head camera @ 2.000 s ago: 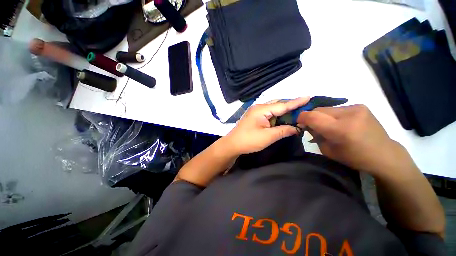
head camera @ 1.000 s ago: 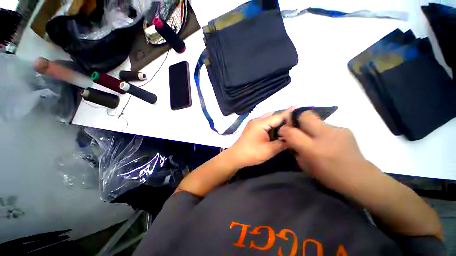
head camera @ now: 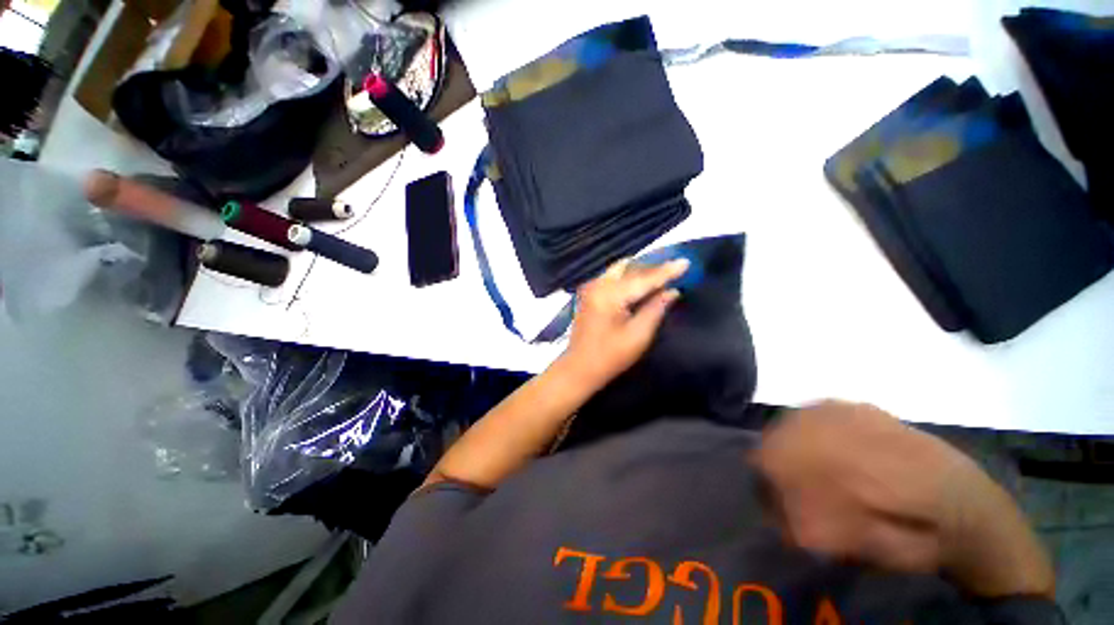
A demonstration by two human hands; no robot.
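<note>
A dark pocket piece [head camera: 709, 336] hangs over the table's front edge, with a blue patch near its top. My left hand [head camera: 617, 320] grips its upper left part, thumb and fingers on the blue band. My right hand [head camera: 855, 482] is blurred, low and to the right in front of the dark top, apart from the piece; whether it holds anything cannot be told. A thick pile of dark pocket pieces [head camera: 599, 147] with olive and blue bands lies just beyond my left hand. A fanned pile [head camera: 990, 220] lies at the right.
A blue strip [head camera: 480, 250] curves around the centre pile. A black phone [head camera: 430, 228], several thread spools [head camera: 332, 248] and a black bag [head camera: 226, 128] lie to the left. Another dark pile [head camera: 1075, 73] is at the far right. Clear plastic [head camera: 312, 415] hangs below the table [head camera: 367, 320].
My right hand has left the piece and moved down and to the right. The piece, folded small between both hands before, now hangs more open from my left hand. The view has shifted slightly.
</note>
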